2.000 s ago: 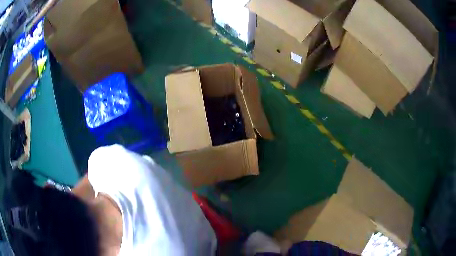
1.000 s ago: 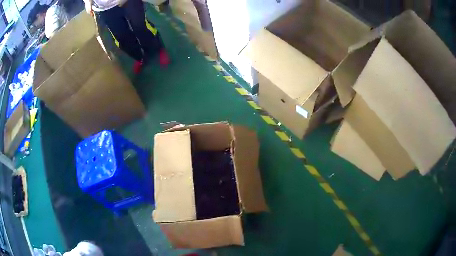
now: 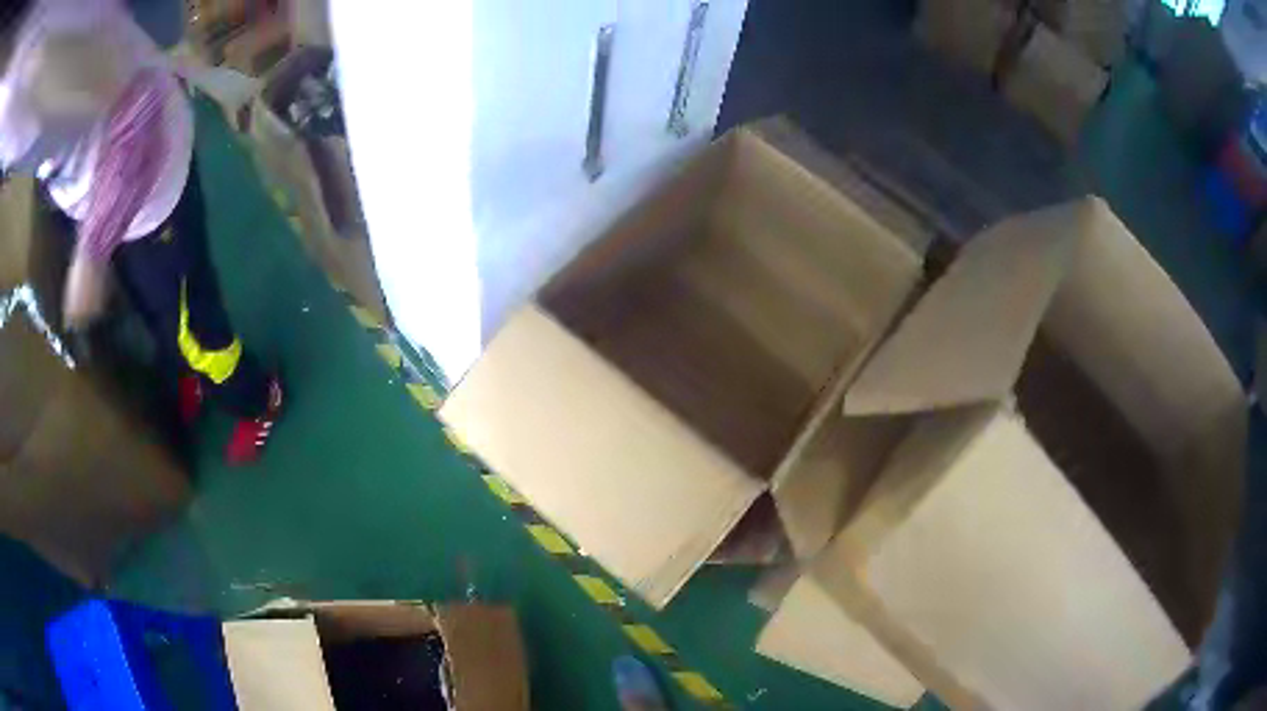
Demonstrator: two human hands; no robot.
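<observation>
Neither of my hands shows in the picture. Nearest in front of me, a large open cardboard carton (image 3: 598, 465) stands tilted in the centre, its flaps spread and its visible inside brown and bare. A second open carton (image 3: 1014, 556) leans beside it at the right. At the bottom left, a smaller carton (image 3: 278, 667) is cut off by the edge and holds dark parts (image 3: 386, 675), too blurred to tell apart. A small blurred grey shape, perhaps a shoe tip, shows at the bottom edge.
A blue stool (image 3: 104, 660) is at the bottom left. A person (image 3: 132, 181) in dark trousers and red shoes stands at the upper left by a big carton (image 3: 84, 458). A white cabinet (image 3: 556, 153) stands behind. A yellow-black line (image 3: 549, 539) crosses the green floor.
My view has swung right and up. The dark-parts carton and blue stool have slid to the bottom left, and the large cartons now fill the centre. The standing person appears nearer and larger.
</observation>
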